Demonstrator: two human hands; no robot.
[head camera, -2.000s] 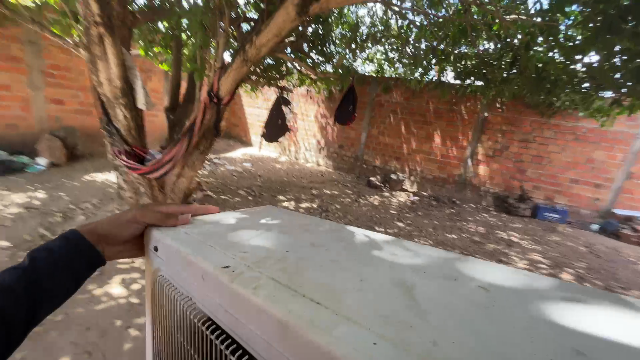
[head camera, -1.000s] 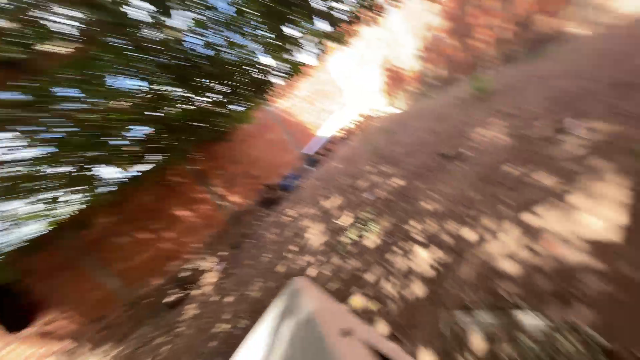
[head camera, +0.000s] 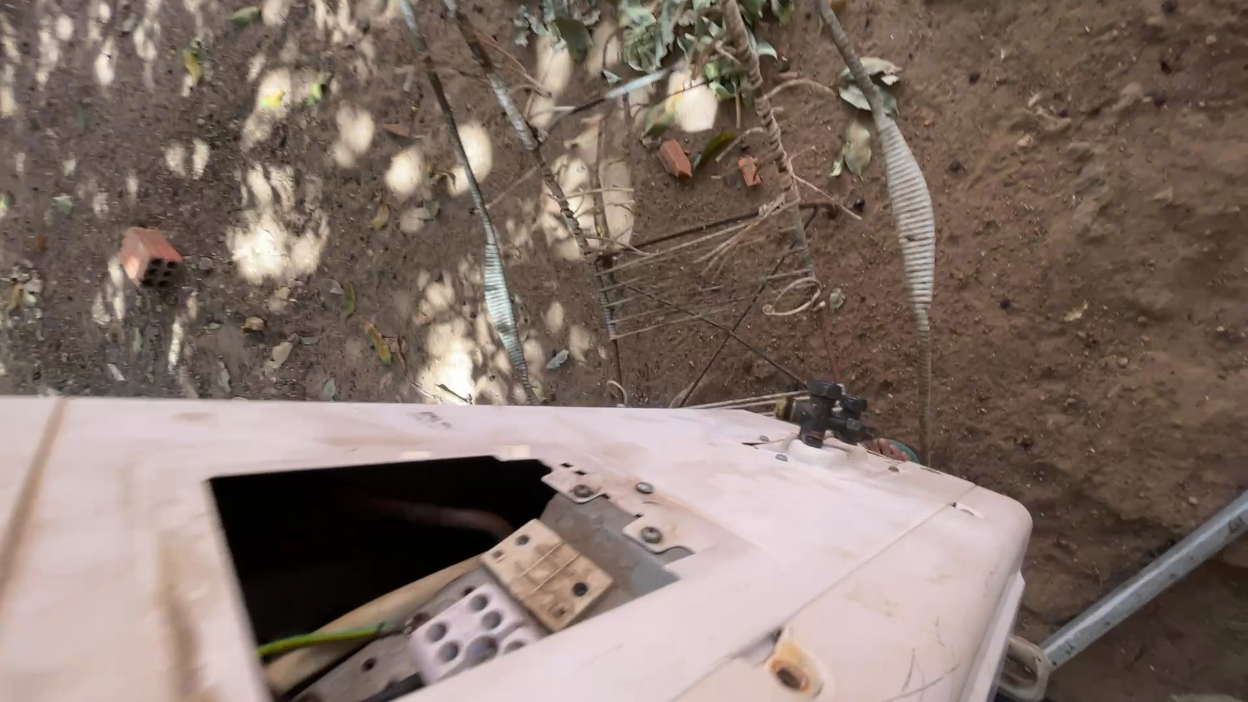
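Note:
The white metal casing of an air conditioner's outdoor unit (head camera: 604, 439) fills the lower part of the head view. Through a cut-out in its side show a white terminal block (head camera: 473, 634), a beige terminal block (head camera: 548, 575) and a green-yellow wire (head camera: 327, 639). Black service valves (head camera: 824, 414) stick out at the casing's far edge. Rust rings a hole (head camera: 792, 671) near the bottom. Neither my left hand nor my right hand can be seen, so what they touch is hidden. A small reddish shape beside the valves is too unclear to name.
Beyond the unit, an old chair frame with frayed cord (head camera: 702, 283) and cord-wrapped arms (head camera: 907, 214) stands on the dirt ground. Broken brick pieces (head camera: 151, 258) and leaves (head camera: 643, 39) lie around. A grey metal bar (head camera: 1146, 575) slants at the lower right.
My left hand, on the casing's corner two seconds ago, is out of view. The view has swung strongly downward, and the side with the cut-out and terminal blocks now shows.

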